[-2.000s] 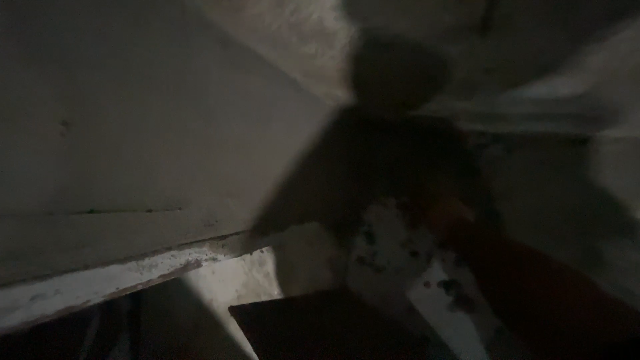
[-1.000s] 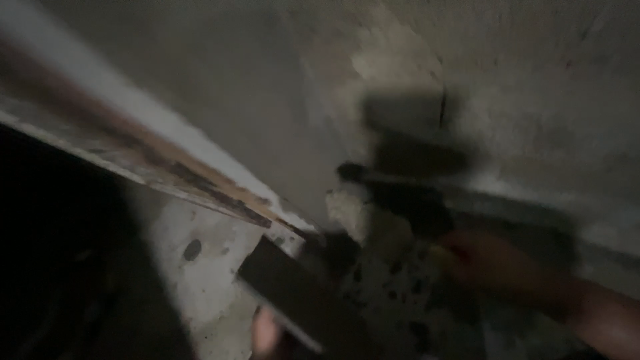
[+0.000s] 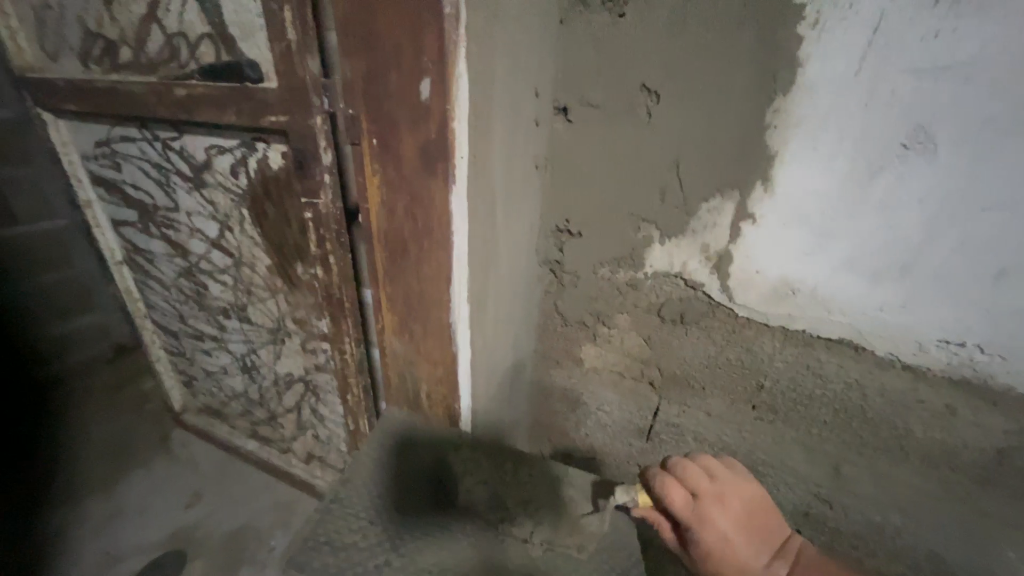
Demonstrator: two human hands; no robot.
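My right hand (image 3: 716, 512), at the lower right, is closed around the yellow handle of a trowel (image 3: 632, 496). Its blade, smeared with grey mortar, points left near the foot of the wall. Below and around the blade is a rough grey surface (image 3: 352, 536), perhaps a mortar-covered board; a dark shadow blurs its outline. My left hand is out of sight. Beyond the trowel rises a wall with smooth grey mortar (image 3: 616, 184) on its upper part and rougher, cracked render (image 3: 720, 384) lower down.
A worn brown wooden door (image 3: 320, 208) with streaked panels stands at the left, beside a brown frame (image 3: 412, 208) edged in white. White paint (image 3: 904, 200) covers the wall at upper right. Bare concrete floor (image 3: 160, 488) lies at lower left.
The view has swung and become much brighter, now showing the door and wall. The left hand, seen at the bottom by a flat board one second ago, has left the view.
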